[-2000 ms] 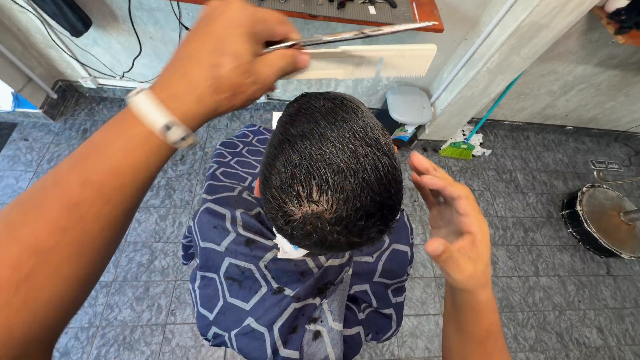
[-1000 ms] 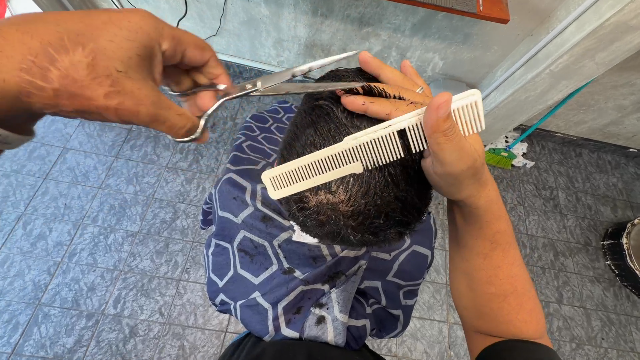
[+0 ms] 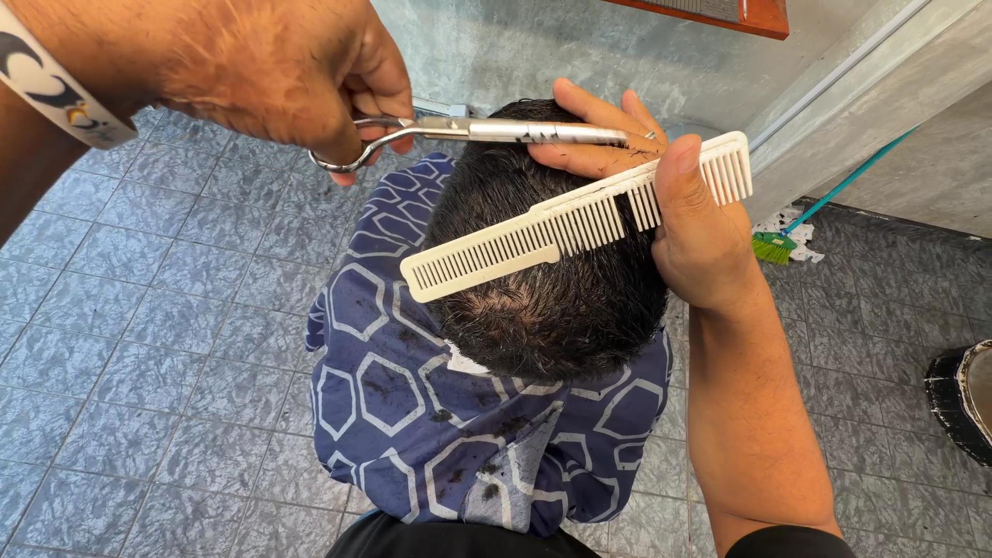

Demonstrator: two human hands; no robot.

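My left hand (image 3: 294,85), with a white wristband, holds metal hair scissors (image 3: 496,130) by their finger rings; the blades lie together along the fingers of my right hand. My right hand (image 3: 697,225) rests at the front and right side of a seated person's head of short dark hair (image 3: 542,310). Its thumb pins a white plastic comb (image 3: 496,248), which slants over the head with its teeth pointing down. Hair bits cling to the right fingers. A navy cape (image 3: 372,395) with pale hexagons covers the person, and cut hair lies on it. White paper (image 3: 465,360) shows at the neck.
A reddish wooden shelf (image 3: 767,19) juts from the grey wall at the top. A green broom (image 3: 773,246) with a teal handle leans at the right, by a wall corner. A round black-sided container (image 3: 957,403) stands at the right edge, on grey floor tiles.
My right hand, raised and without the comb two seconds before, is on the head with the comb under its thumb. The scissors, spread one second before, have their blades together.
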